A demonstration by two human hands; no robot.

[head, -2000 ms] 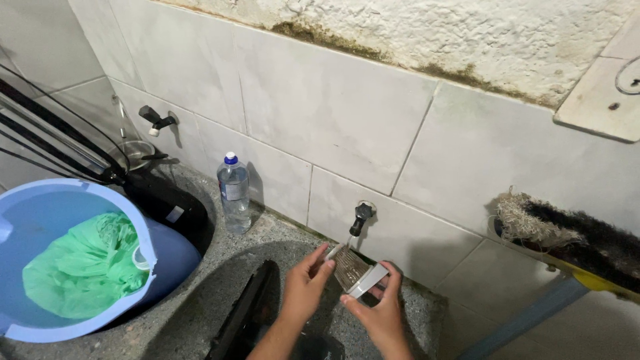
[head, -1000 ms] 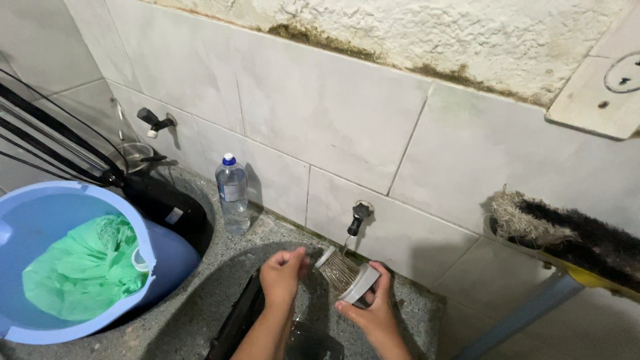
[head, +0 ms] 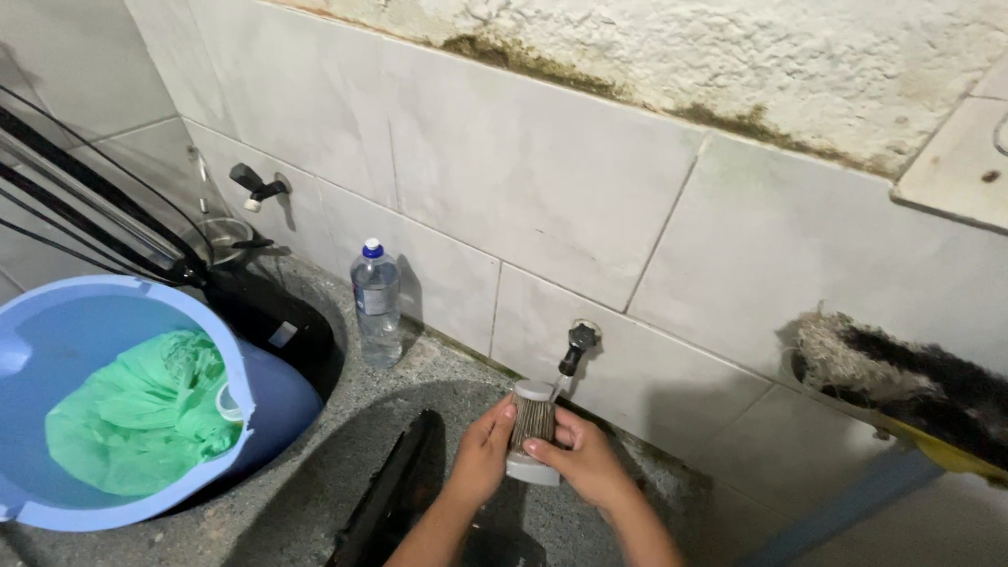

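Observation:
A pleated cylindrical filter [head: 533,421] with pale grey end caps is upright between my two hands, just below a black wall tap [head: 581,339]. A thin stream of water runs from the tap beside the filter's upper end. My left hand [head: 487,449] grips the filter's left side, fingertips on the pleats. My right hand [head: 579,453] holds it from the right, with the thumb across the pleats near the lower cap. Beneath my hands lies the stone sink basin [head: 315,480], with a long black object [head: 390,488] in it, partly hidden by my left arm.
A clear plastic bottle [head: 378,307] with a blue and white cap stands on the sink ledge. At left, a blue bucket [head: 272,417] holds a green plastic bag [head: 142,417]. Behind it is a second black tap [head: 260,187]. A bristled broom head [head: 890,370] is at right.
My left hand, free of the filter one second ago, is now on its side. The filter has gone from tilted to upright, and my right hand has shifted with it.

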